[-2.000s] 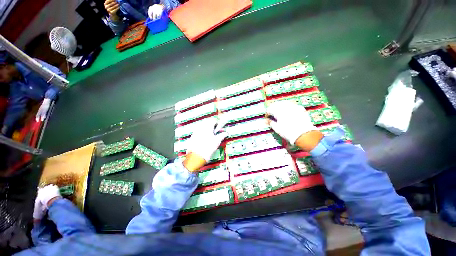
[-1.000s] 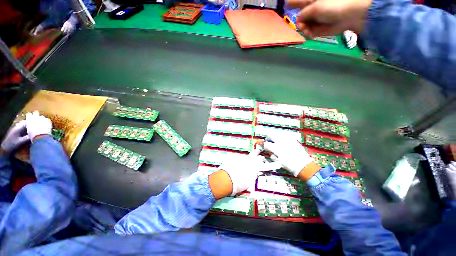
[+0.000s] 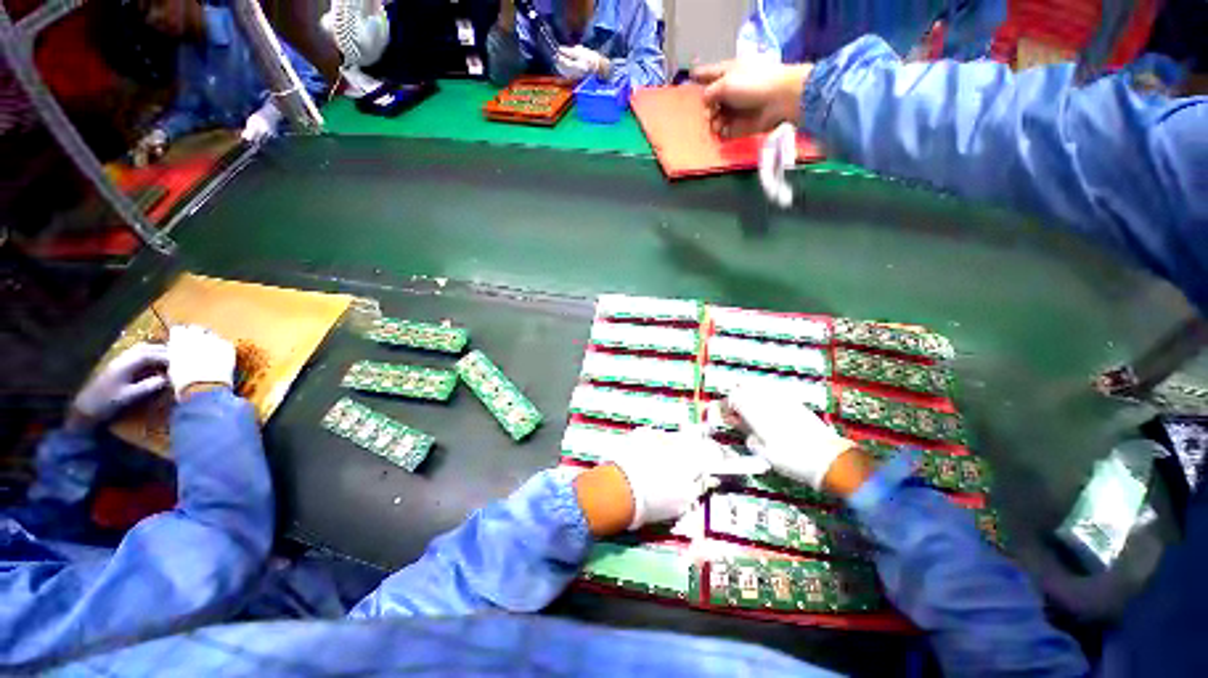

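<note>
Green circuit boards lie in three columns on a red carrier. Boards in the left and middle columns mostly have white tops; the right column shows bare parts. My left hand, white-gloved with a bare wrist, is over the lower left and middle columns. My right hand, also white-gloved, is over the middle column, its fingers close to my left fingertips. A small pale piece shows between the hands, but whether either hand grips it is unclear.
Several loose boards lie left of the carrier. A neighbour's gloved hands work over a tan sheet at far left. A plastic-wrapped pack lies right. Another person's arm reaches across above an orange-red sheet on the far shelf.
Compared with one second ago, the view has shifted, so the boards appear lower and further right. The other person's arm extends further left over the line. My hands stay close together over the boards.
</note>
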